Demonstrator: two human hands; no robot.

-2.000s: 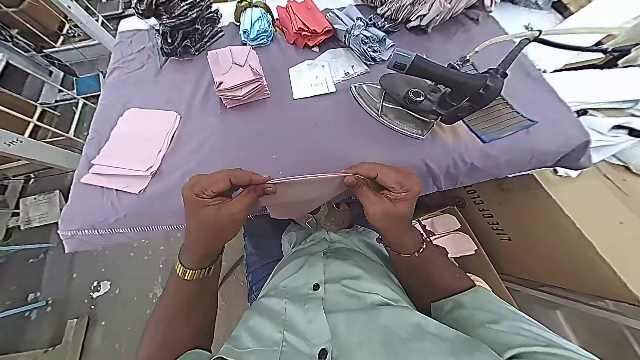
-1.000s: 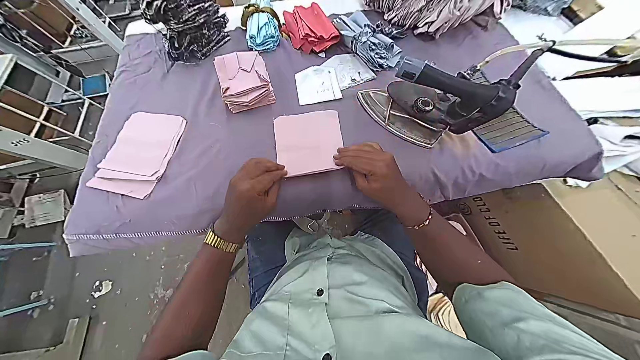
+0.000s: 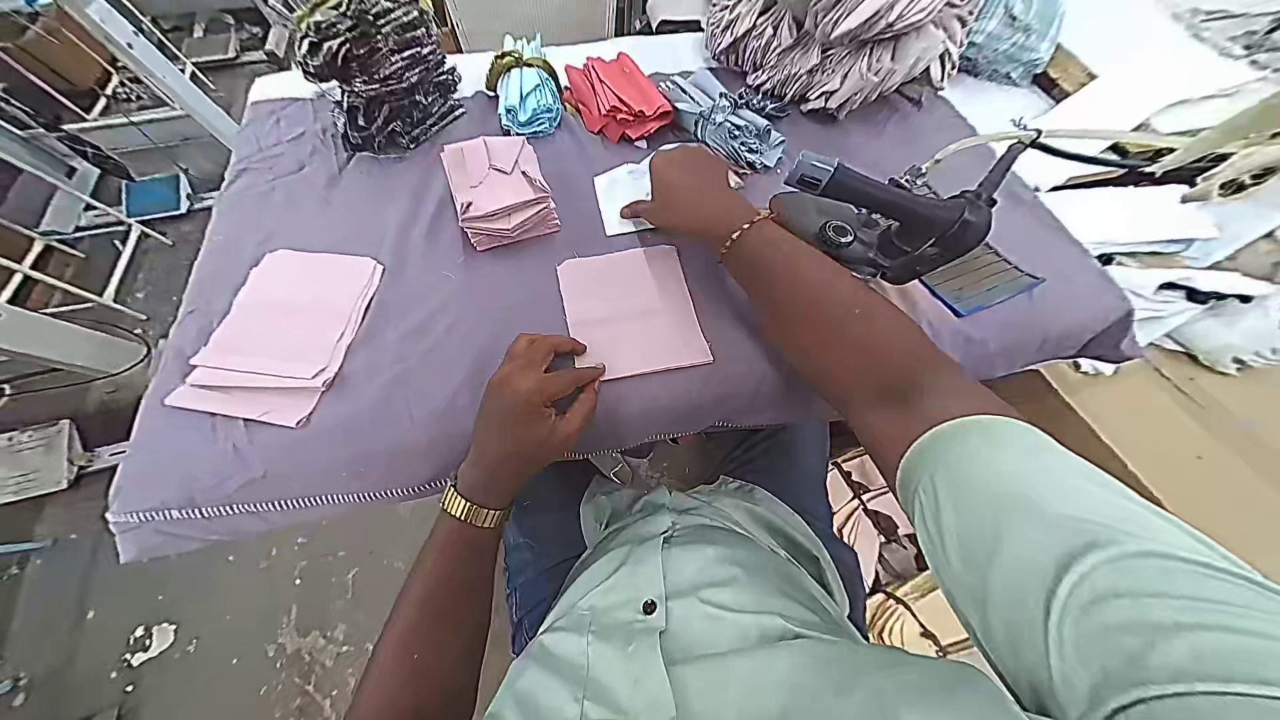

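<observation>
A pink fabric piece point(image 3: 640, 305) lies flat near the front edge of the purple-covered table. My left hand point(image 3: 540, 400) pinches its lower left corner between thumb and fingers. My right hand point(image 3: 700, 195) reaches across to a white piece point(image 3: 622, 190) beyond the pink one and covers part of it; whether the fingers grip it is hidden. A pile of flat pink pieces point(image 3: 290, 310) lies at the left. Behind the front piece stands a stack of folded pink pieces point(image 3: 500, 190). The steam iron point(image 3: 880, 220) rests to the right of my right hand, partly behind my forearm.
Along the back lie a dark patterned fabric bundle point(image 3: 375, 75), a light blue bundle point(image 3: 528, 95), a red bundle point(image 3: 620, 95), a grey-blue bundle point(image 3: 730, 120) and a large greyish heap point(image 3: 840, 50). A striped pad point(image 3: 980, 280) lies beside the iron. A cardboard box point(image 3: 1180, 430) stands at the right.
The pink piece, held up in both hands at first, was laid on the table. My right hand has left its lower right corner and moved away to the white piece. My left hand stays at the lower left.
</observation>
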